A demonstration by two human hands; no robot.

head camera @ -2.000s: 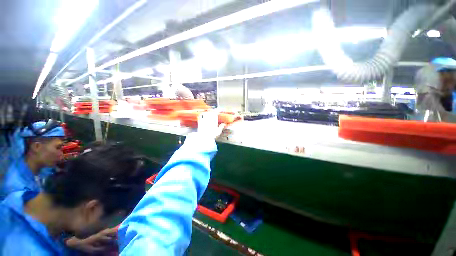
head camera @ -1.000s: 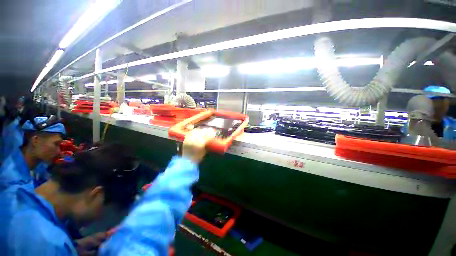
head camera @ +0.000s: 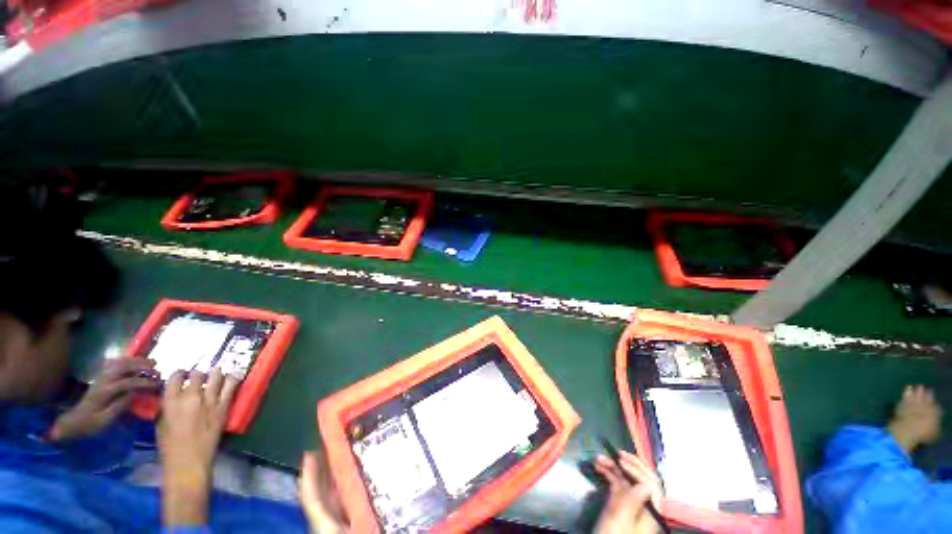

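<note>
A red-orange foam tray (head camera: 339,433) lies tilted on the bench in front of me, around an opened tablet (head camera: 409,402) with a large silver-white battery (head camera: 478,422). My left hand (head camera: 319,499), cut off by the bottom edge, grips the tray's left side. My right hand (head camera: 629,492), also partly cut off, holds a slim black tool (head camera: 609,451) between the two near trays. A second foam tray (head camera: 778,417) stands right of it, with an opened tablet (head camera: 705,443), its board end at the top.
Trayed tablets lie on the conveyor behind the chipped rail (head camera: 418,282), beside a flat blue piece (head camera: 459,236). A grey post (head camera: 856,224) slants at right. At left a person's hands (head camera: 193,412) work on another tray (head camera: 274,360). Another person's hand (head camera: 915,417) is at far right.
The view has swung down from the shelf to the bench. The trayed tablet held at the shelf is out of that raised position; both my hands are now low, one with the black tool.
</note>
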